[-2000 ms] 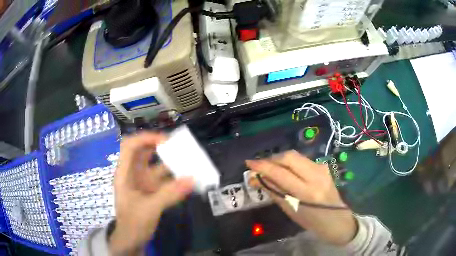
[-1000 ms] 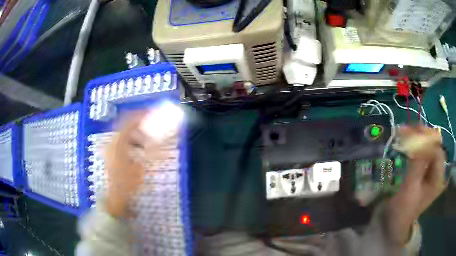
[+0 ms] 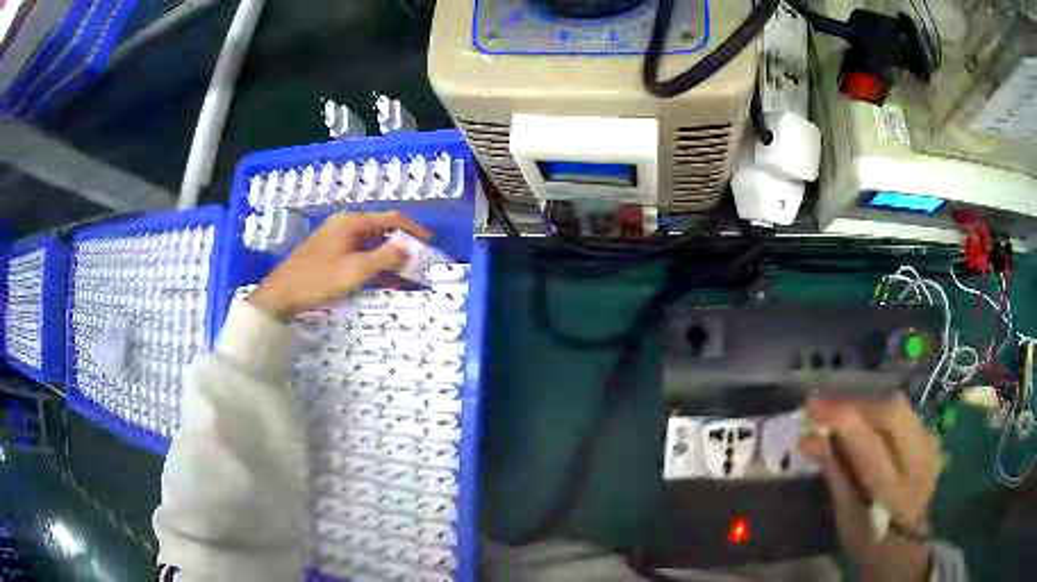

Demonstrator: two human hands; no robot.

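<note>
My left hand is over the near blue tray, with its fingers on a white charger at the upper end of the packed rows. My right hand, blurred, is at the right end of the white test socket, fingers closed on the dark test lead; its tip is hidden. A white charger sits in the right part of the socket, partly covered by my fingertips. The black test box shows a red light near its front.
More trays of chargers stand at left. Two loose chargers are behind the near tray. The beige transformer, power strip and bench meter stand at the back. Wires lie at right. Black cables cross the mat.
The view has shifted left. My left hand carried a white charger from near the socket to the tray. My right hand moved away to the right, then came back to the charger in the socket.
</note>
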